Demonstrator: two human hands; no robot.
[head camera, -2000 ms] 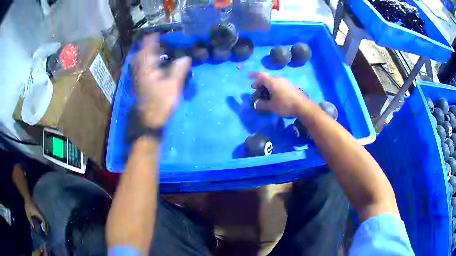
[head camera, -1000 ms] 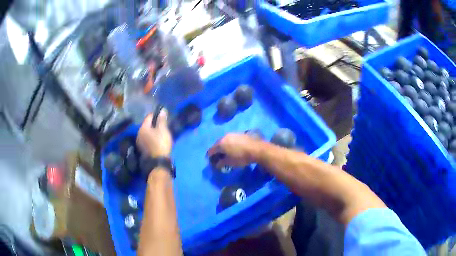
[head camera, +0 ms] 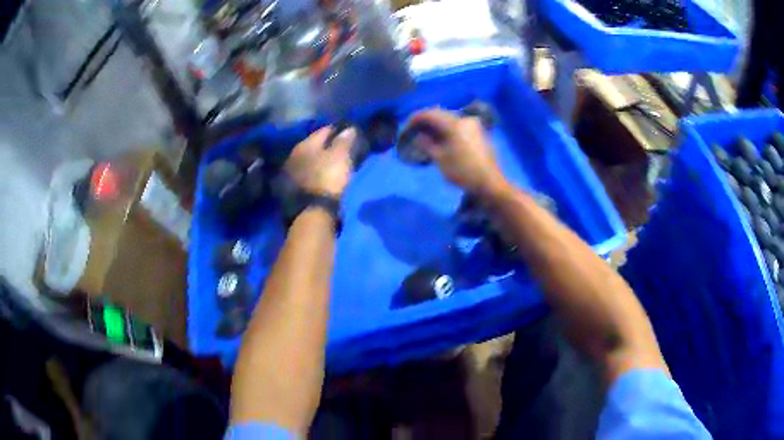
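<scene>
The blue work tray (head camera: 378, 339) lies in front of my knees. Black balls stand along its left, far and right sides; one ball with a white number mark (head camera: 423, 286) is near its front edge. My right hand (head camera: 460, 150) is over the far part of the tray with its fingertips around a black ball (head camera: 414, 144). My left hand (head camera: 322, 161) is left of it near the far edge, with a small dark piece (head camera: 339, 136) at its fingertips. The hands are apart. The frame is blurred.
Blurred machine parts (head camera: 318, 60) stand beyond the tray. A tall blue tote (head camera: 688, 223) of balls is at right, a raised parts tray (head camera: 636, 56) at upper right. At left are a cardboard box (head camera: 129, 249) and a scale with a green display (head camera: 114, 325).
My right hand has moved from the middle of the tray to its far side and is now at a ball there. My left hand stays near the far edge. The view has turned back left.
</scene>
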